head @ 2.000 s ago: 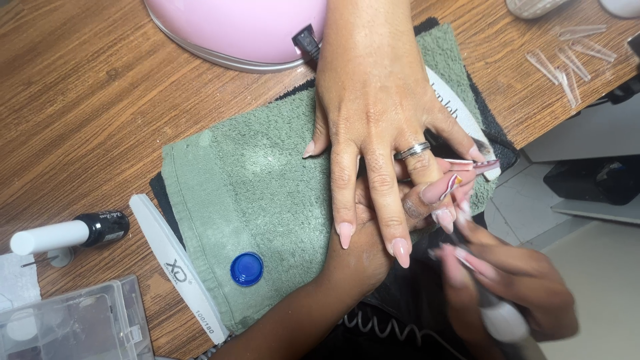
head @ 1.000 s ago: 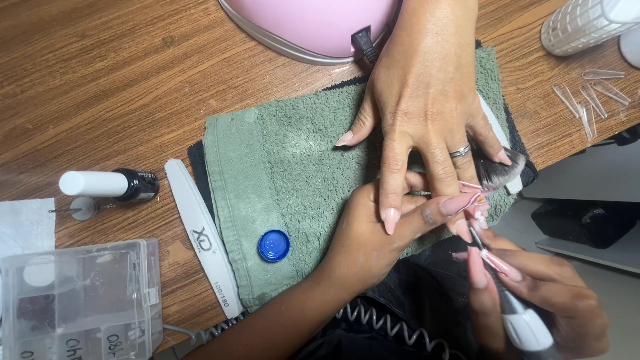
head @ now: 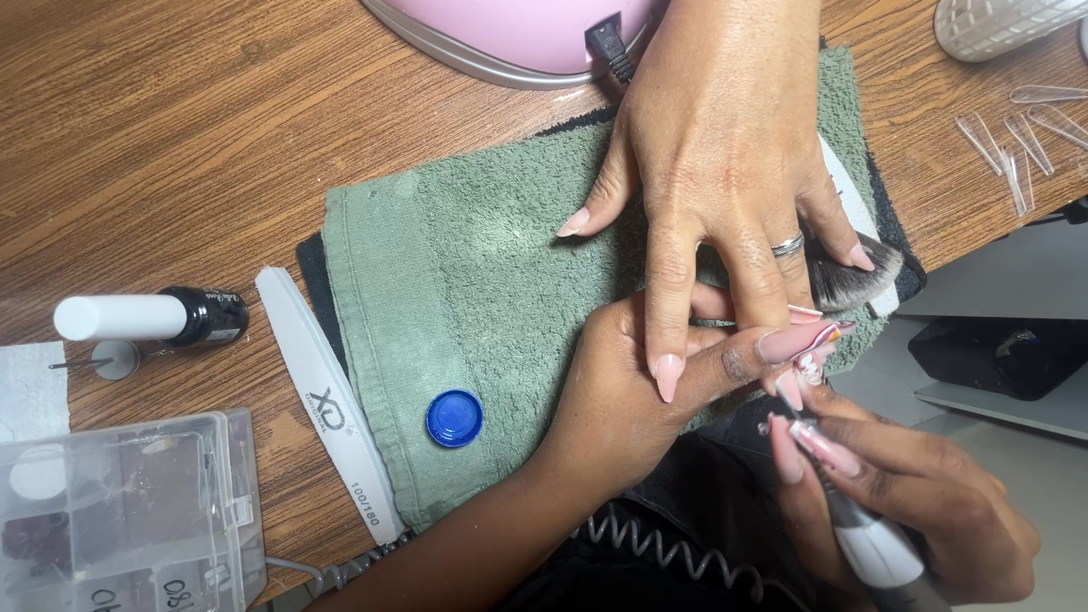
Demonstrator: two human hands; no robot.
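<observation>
My left hand (head: pixel 642 387) holds a finger of another person's hand (head: pixel 722 161), which lies palm down with long pink nails and a silver ring (head: pixel 788 245). In my right hand (head: pixel 918 493) is an electric nail drill handpiece (head: pixel 875 544), its tip close to the held fingertip; exact contact is unclear. A dark-bristled brush (head: pixel 850 276) shows beside my left fingertips, under the other person's little finger; its handle is hidden. Beneath the hands lies a folded green towel (head: pixel 493 246) with a blue cap (head: pixel 454 417) on it.
A pink nail lamp (head: pixel 510 34) with a black plug stands behind. A nail file (head: pixel 327 408), a polish bottle (head: pixel 153 317) and a clear compartment box (head: pixel 127 501) are at left. Clear nail tips (head: pixel 1016 144) and a white container (head: pixel 1003 25) are at right. A coiled cord (head: pixel 663 548) hangs in front.
The brush shows more clearly beside the other person's fingers than two seconds ago. My left hand still holds the finger, and the handpiece stays in my right hand. The view has shifted.
</observation>
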